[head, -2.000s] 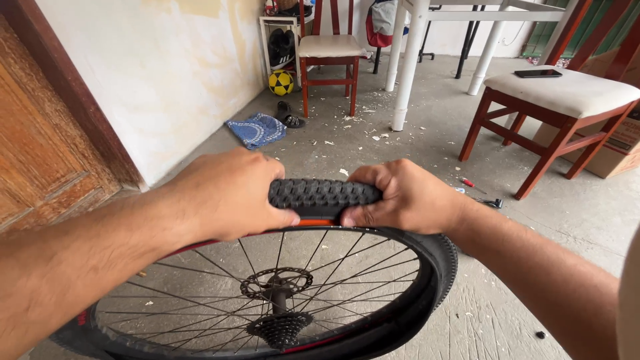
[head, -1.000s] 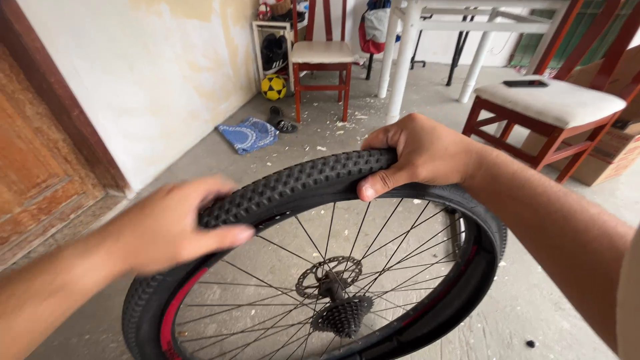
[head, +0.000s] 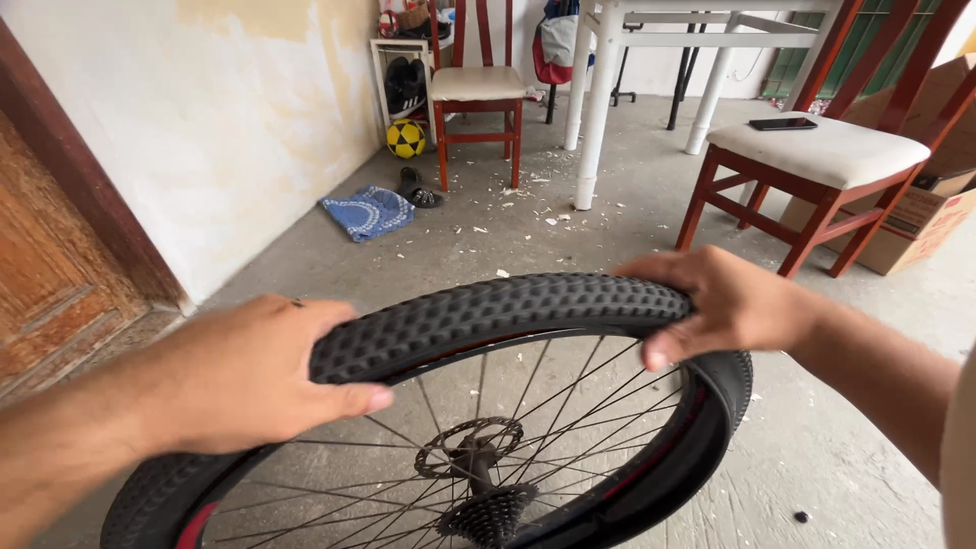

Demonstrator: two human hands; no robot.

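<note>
A knobby black bicycle tire [head: 503,309] lies around a spoked wheel rim with red markings, tilted in front of me. My left hand [head: 236,366] wraps over the tread at the upper left, its thumb on the inner side. At the upper right my right hand [head: 717,309] grips the tire, thumb toward the spokes. The tire's sidewall stands away from the rim at the lower right. Inside the wheel are a brake disc rotor [head: 438,450] and a cassette of sprockets [head: 492,515] on the hub. The wheel's bottom is out of view.
A wooden door [head: 57,305] is at left. Beyond the wheel are a blue cloth [head: 370,213], sandals [head: 418,189], a yellow-black ball [head: 406,139] and a chair [head: 478,84]. A white table [head: 598,99], a chair holding a phone [head: 783,123] and a cardboard box [head: 907,229] stand at right. Pale chips litter the floor.
Two seconds ago both hands were close together on the tire's top; they are now farther apart. Since one second ago, my right hand has moved right along the tire.
</note>
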